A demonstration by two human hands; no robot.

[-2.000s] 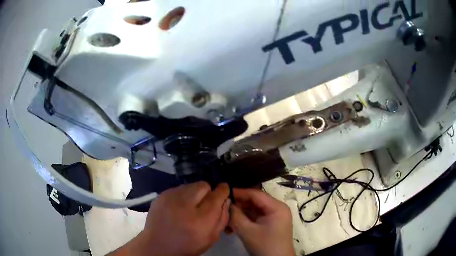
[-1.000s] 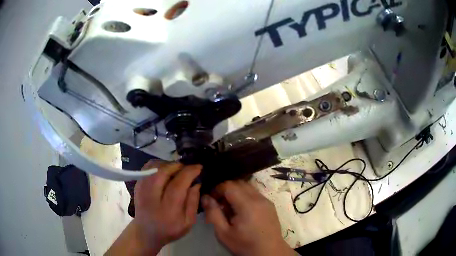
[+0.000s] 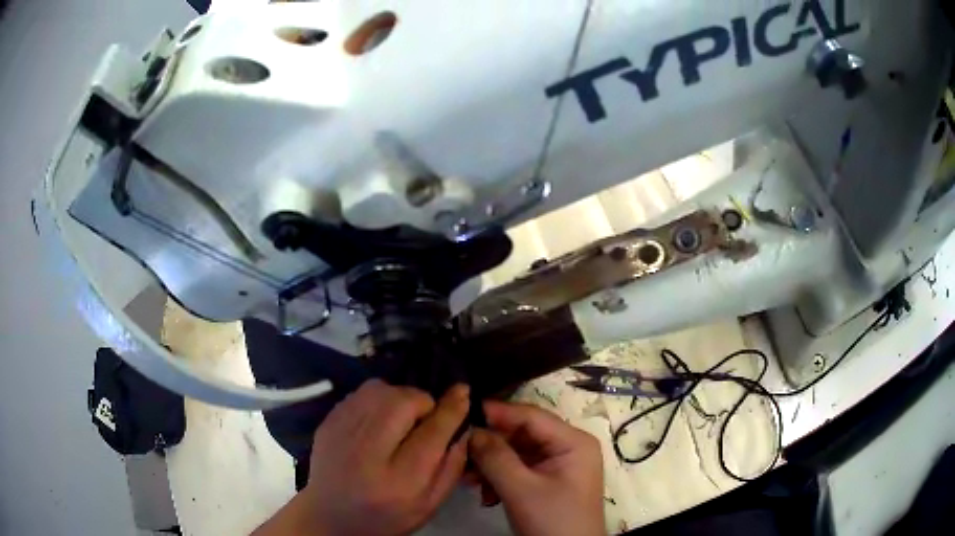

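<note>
A black fabric workpiece (image 3: 288, 382) lies below the sewing machine head (image 3: 419, 94), partly hidden by the head and my hands. My left hand (image 3: 382, 455) is on the fabric with its fingers bent, just below the black knob assembly (image 3: 393, 283). My right hand (image 3: 545, 466) pinches the fabric edge beside it, with thumb and fingers close to my left fingertips. The dark arm end cover (image 3: 529, 351) is just above my right hand. The needle and presser foot are hidden behind the knob assembly and hands.
The white cylinder arm (image 3: 670, 288) runs to the right. Thread snips (image 3: 628, 383) and looped black cord (image 3: 777, 419) lie on the cream table (image 3: 649, 476) to the right. A black cap (image 3: 136, 403) lies at the far left. The curved pale guard (image 3: 157, 361) extends above my left hand.
Since one second ago, both hands have shifted slightly right and come closer together at the fabric edge. The whole view has also shifted a little.
</note>
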